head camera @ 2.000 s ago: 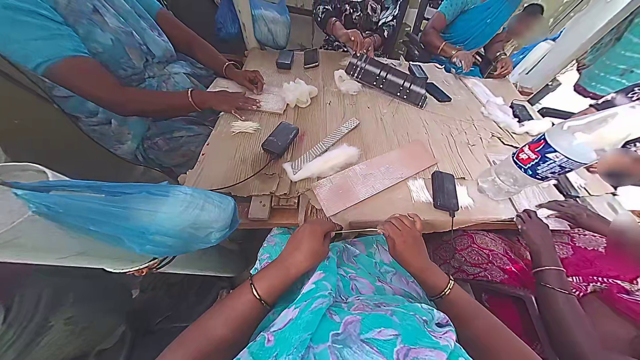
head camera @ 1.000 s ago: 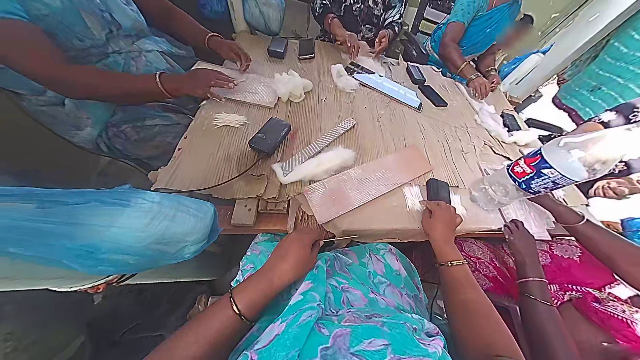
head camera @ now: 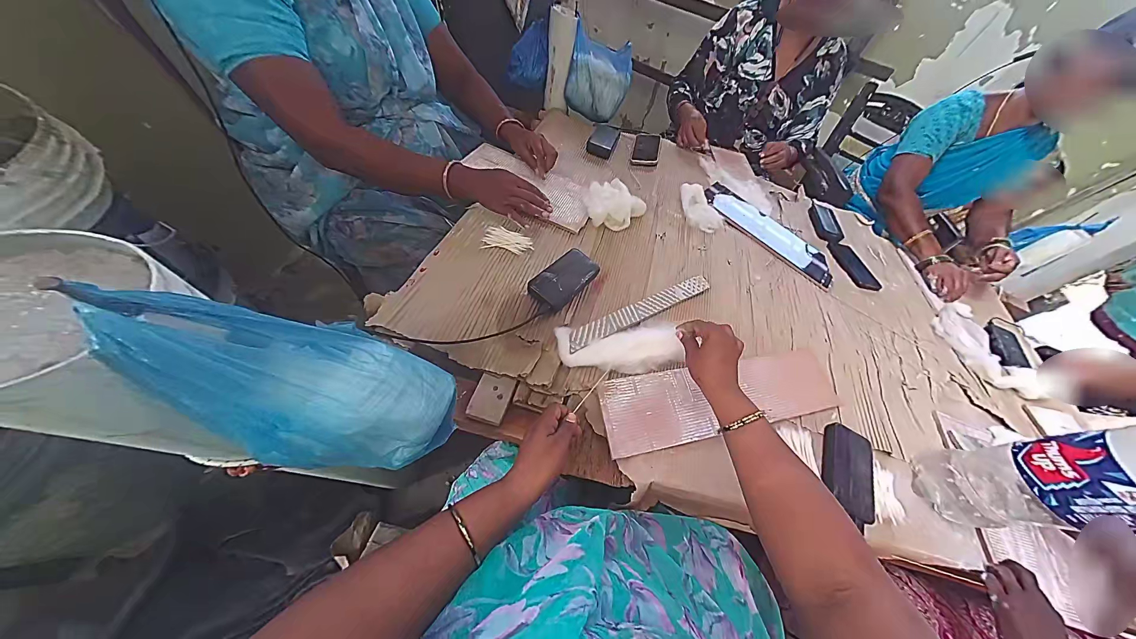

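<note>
My left hand (head camera: 552,439) holds a thin stick (head camera: 588,393) near the table's front edge, its tip pointing up and right. My right hand (head camera: 710,351) pinches the right end of a strip of white cotton (head camera: 630,349) on the table. A patterned flat strip (head camera: 641,312) lies against the cotton's upper edge. Just below, partly under my right forearm, is a pinkish ribbed board (head camera: 661,410). To the right of the board, thin white cotton wicks (head camera: 799,446) lie beside and partly beneath a black box (head camera: 848,475).
Cardboard covers the table (head camera: 550,342). A black device (head camera: 564,279) with a cable, more wicks (head camera: 507,240) and cotton tufts (head camera: 612,205) lie farther back. A blue plastic bag (head camera: 293,382) hangs at left, a plastic bottle (head camera: 985,484) lies at right. Several people work around the table.
My right hand has moved from the black box to the cotton strip. My left hand still holds the thin stick, now pointing more upward. The view has shifted.
</note>
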